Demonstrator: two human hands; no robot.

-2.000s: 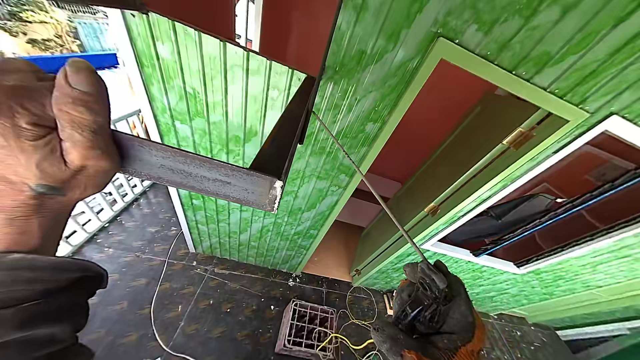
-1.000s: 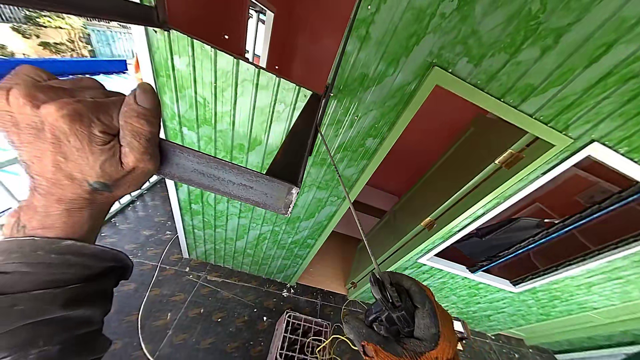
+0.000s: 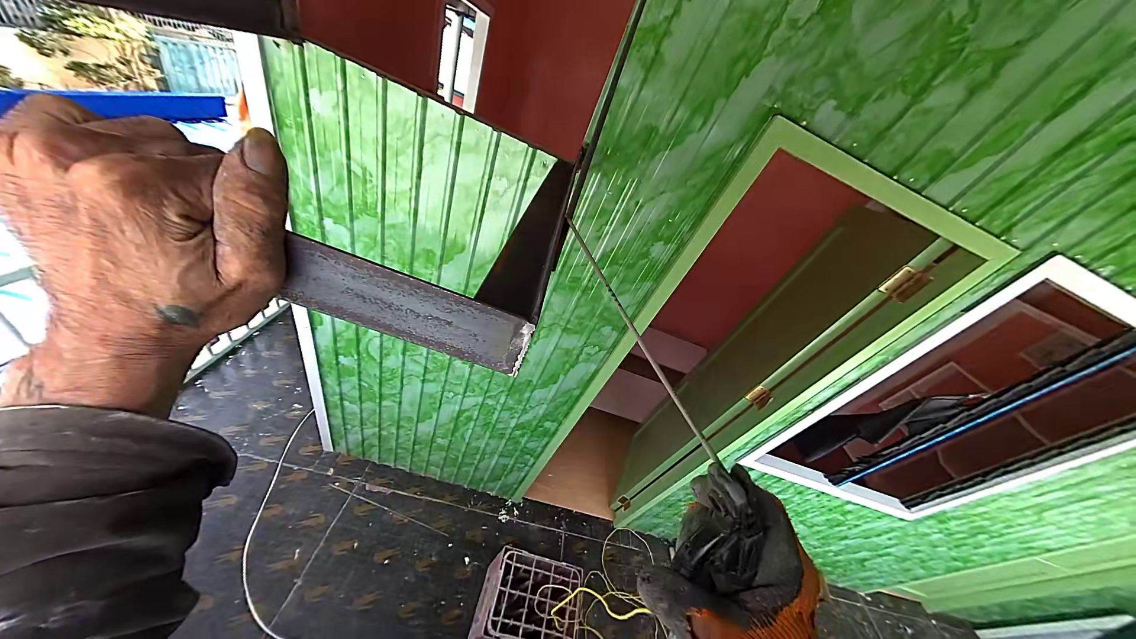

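My bare left hand [image 3: 169, 213] is closed around a grey steel bar [image 3: 408, 302] that runs right to a cut end beside a dark metal member [image 3: 532, 240]. At lower right my right hand [image 3: 737, 550], in a black and orange work glove, grips a dark holder, hard to make out, at the lower end of a thin metal rod [image 3: 648, 351], which looks like a welding electrode. The rod slants up left, its tip at or very near the dark member's edge; contact cannot be told.
Behind is a green panelled wall [image 3: 382, 177] with a door frame [image 3: 896, 191] and a white-framed window [image 3: 1056, 275]. On the dark tiled floor [image 3: 328, 532] are a plastic crate [image 3: 497, 590], a yellow cable [image 3: 612, 606] and a white cable [image 3: 251, 555].
The view has shifted somewhat. Both hands keep their hold; the rod's tip stays near the dark member throughout, and no other plain change shows.
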